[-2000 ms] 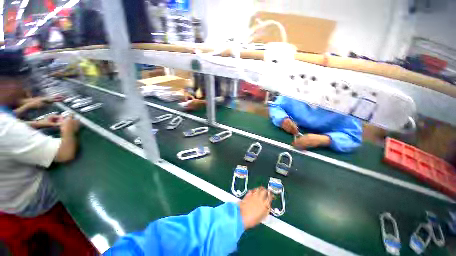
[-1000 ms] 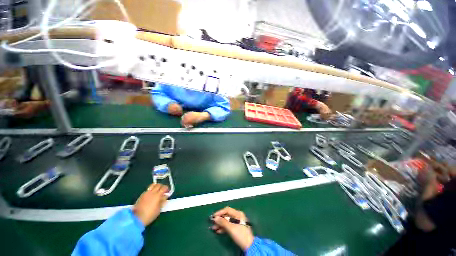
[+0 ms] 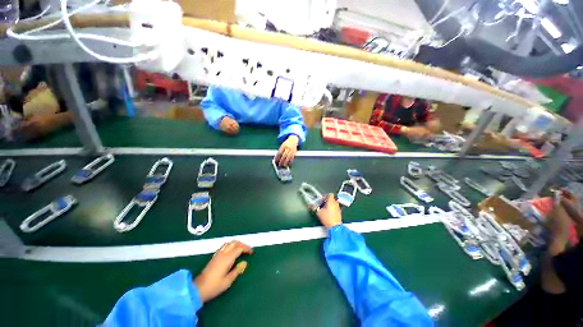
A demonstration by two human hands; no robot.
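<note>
My right hand reaches over the near rail onto the belt, its fingers at the labelled end of a white coiled cable. Whether the fingers grip it is hard to tell; a small dark thing, perhaps the pen-like tool, shows at the fingertips. My left hand is over the green surface just before the near rail, fingers apart and empty. A single cable with a blue-and-white label lies on the belt beyond my left hand. Two more cables lie just right of my right hand.
More cable loops lie on the belt at the left. A cable pile is at the right, by another person's arm. Across the belt, a worker in blue has a hand on a cable. A red compartment tray stands beyond the far rail.
My right hand has moved forward onto the belt to a cable. My left hand has left the cable and drawn back before the rail. The opposite worker's hand has reached onto the belt.
</note>
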